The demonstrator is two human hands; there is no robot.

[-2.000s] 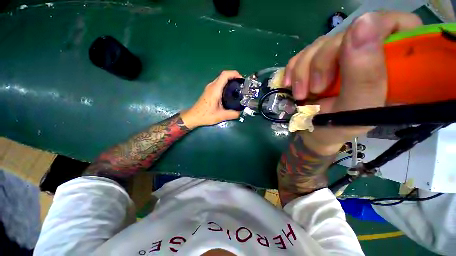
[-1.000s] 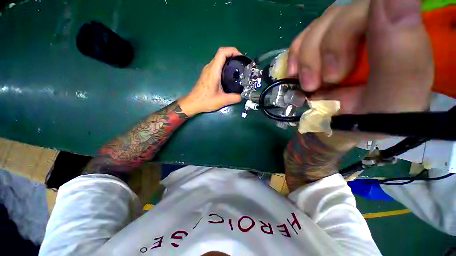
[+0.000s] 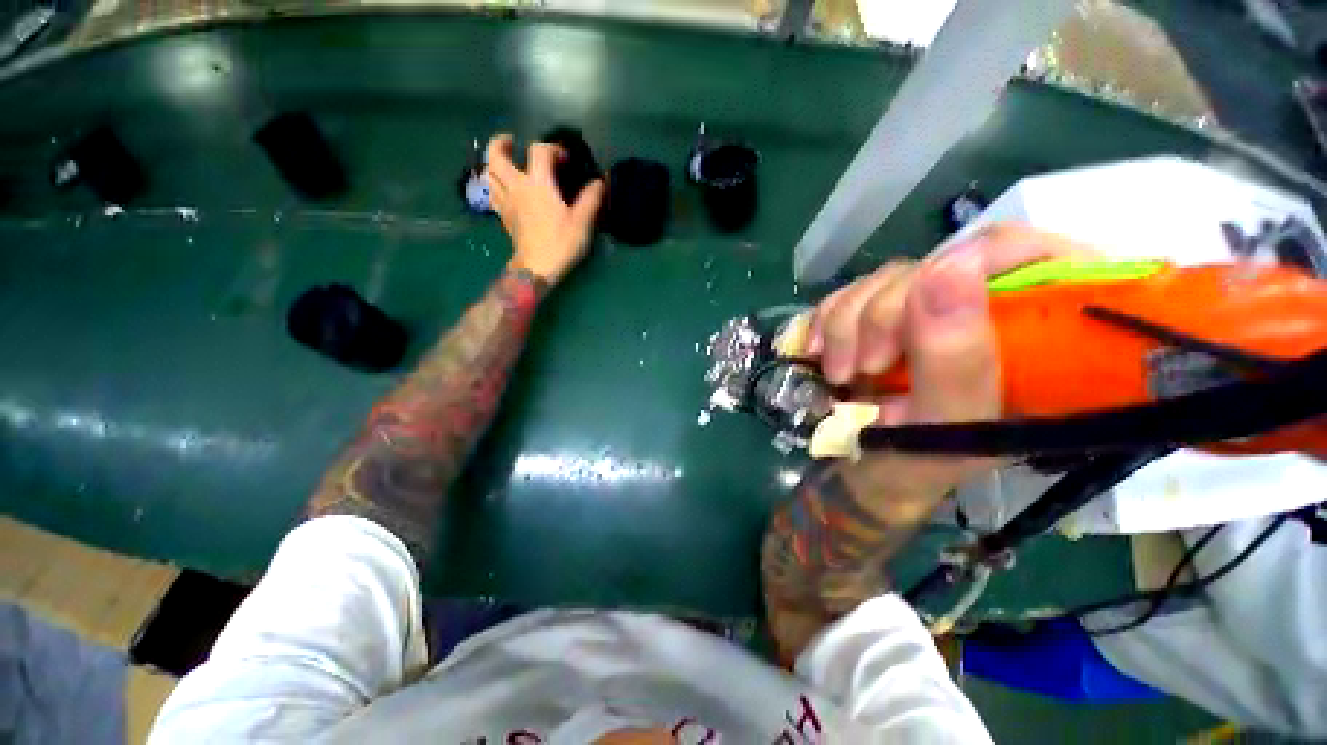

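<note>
My left hand (image 3: 546,218) reaches over the far part of the green surface with its fingers spread. A black housing (image 3: 574,157) shows between its thumb and fingers; whether it is gripped is unclear. My right hand (image 3: 924,328) grips the orange and lime-green electric screwdriver (image 3: 1077,342), which points left. Its shiny metal nose (image 3: 735,364) is over the green surface with no housing at it. Cream tape (image 3: 844,431) and a black cable are near my right fingers.
Black housings lie beside my left hand (image 3: 638,201), farther right (image 3: 731,186) and at the left (image 3: 347,326). More lie at the far left (image 3: 299,153). A pale post (image 3: 931,131) crosses the belt (image 3: 611,364). A white box (image 3: 1179,218) is right. Another person's sleeve shows lower right.
My left hand has left the screwdriver nose and moved forward and left to the far housings. The housing at the nose is gone from there. The view has shifted, showing more of the belt.
</note>
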